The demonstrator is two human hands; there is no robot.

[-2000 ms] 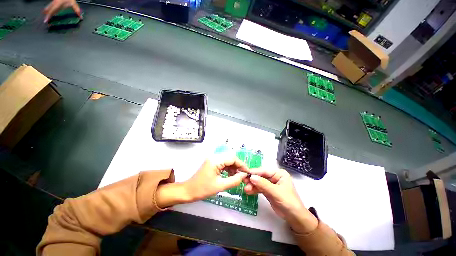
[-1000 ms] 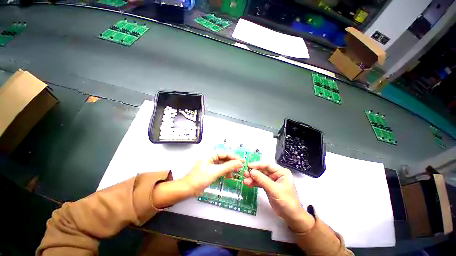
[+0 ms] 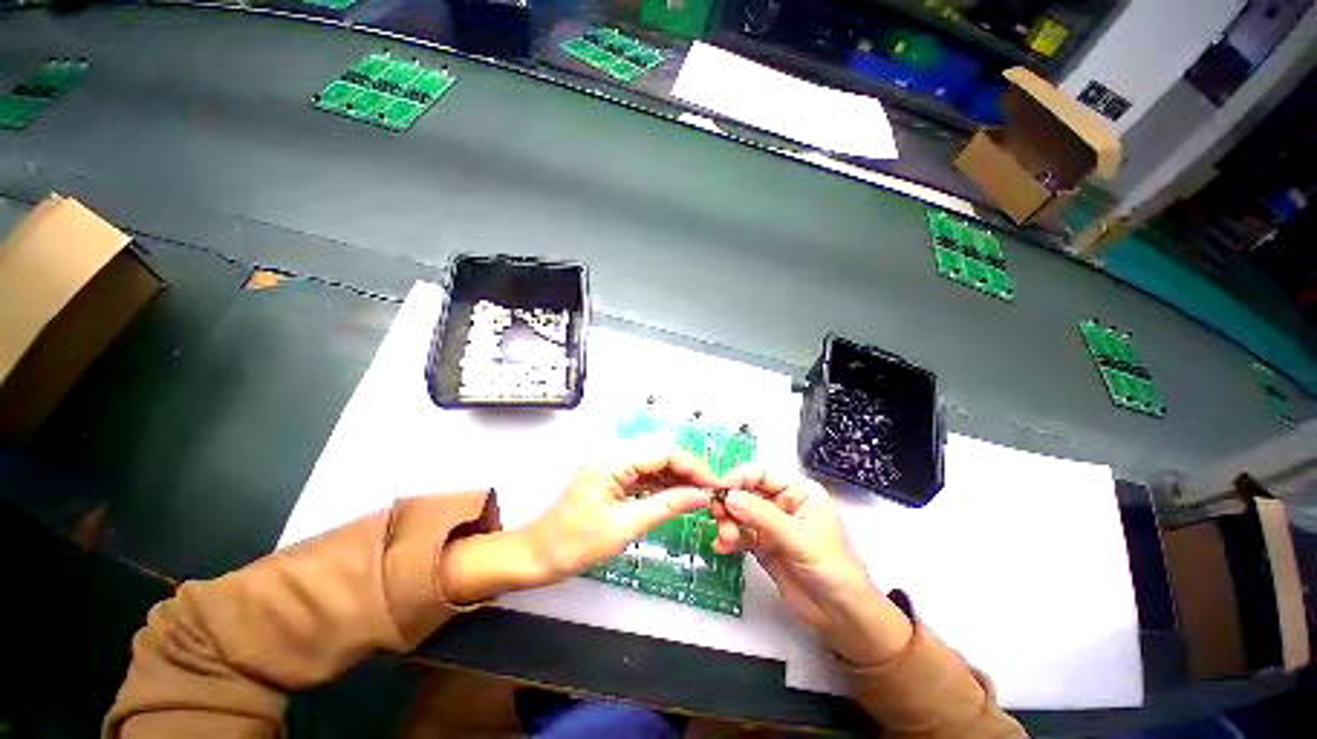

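Note:
A green circuit board panel (image 3: 672, 575) lies on white paper in front of me, partly covered by both hands. My left hand (image 3: 614, 513) and my right hand (image 3: 794, 541) meet over the board's middle. Their fingertips pinch a tiny dark component (image 3: 719, 495) between them. The left component bin (image 3: 509, 347), a black box, holds small white components. The right component bin (image 3: 872, 426), also black, holds small dark components.
The dark green belt (image 3: 693, 217) runs behind the bins, carrying circuit boards such as one at the upper left (image 3: 383, 90). Cardboard boxes stand at the left (image 3: 65, 289), the far right (image 3: 1228, 578) and across the belt (image 3: 1033, 145). White paper (image 3: 1011, 578) extends to the right.
Boards on the belt have shifted slightly right. My hands stay over the board; the fingertips were a little further apart one second ago and now meet.

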